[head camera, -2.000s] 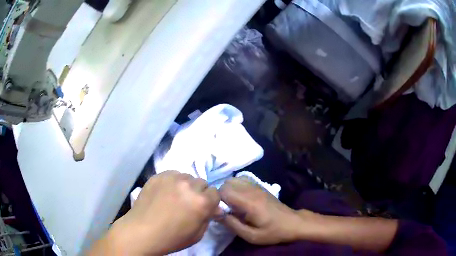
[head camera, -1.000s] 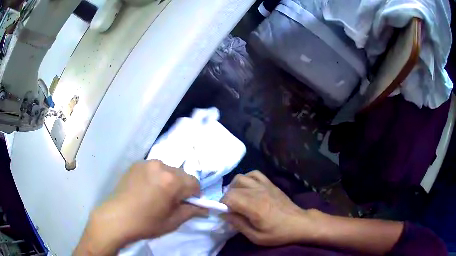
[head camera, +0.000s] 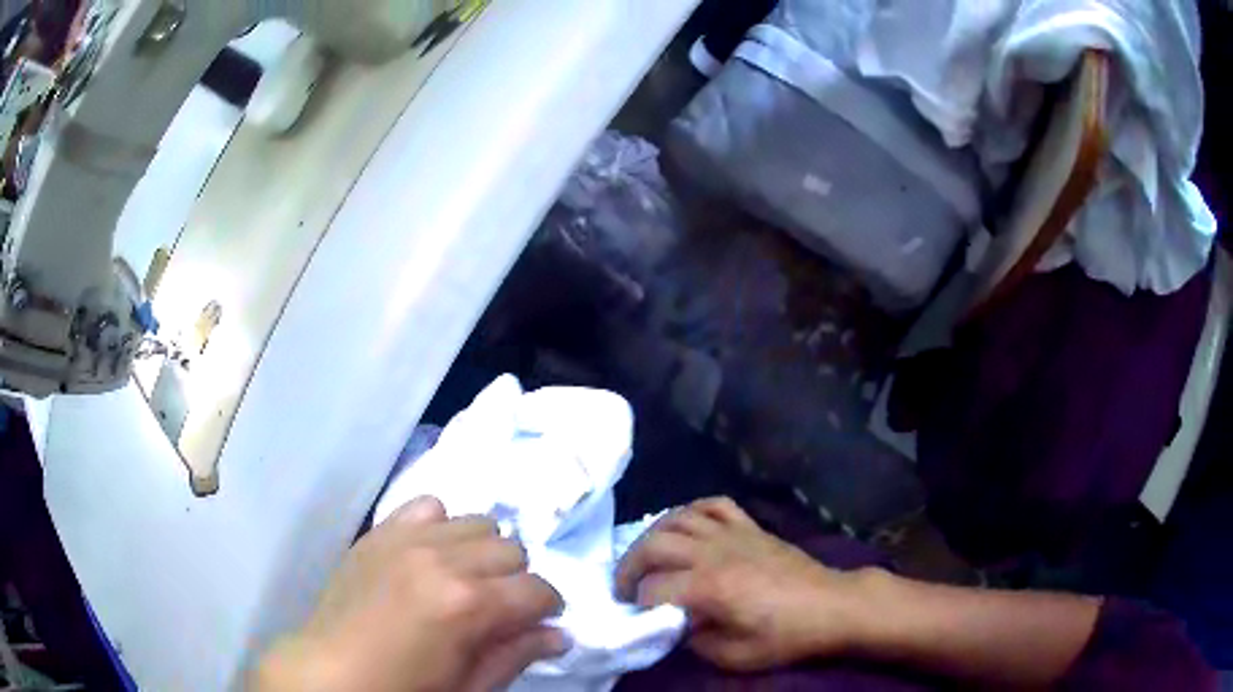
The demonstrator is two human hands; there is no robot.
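A white garment (head camera: pixel 541 460) lies bunched in the lap, beside the table's front edge. My left hand (head camera: pixel 440 595) is bare and grips the cloth at its left side, fingers curled over it. My right hand (head camera: pixel 723 581) is bare and pinches the cloth on the right, with a folded white edge between the two hands. The hands are a little apart. The fingertips are partly hidden in the cloth, and I cannot tell whether a stick or cord is inside it.
A sewing machine head (head camera: pixel 81 257) stands over the white table (head camera: pixel 338 365) at the left. A grey wrapped bundle (head camera: pixel 825 176) and a crumpled clear bag (head camera: pixel 615 203) lie below the table. White cloth (head camera: pixel 1136 149) hangs over a brown-edged seat (head camera: pixel 1048 216) at the right.
The hands have moved slightly apart, and the folded edge between them hangs looser. The top of the garment has sunk lower. The camera view has shifted a little.
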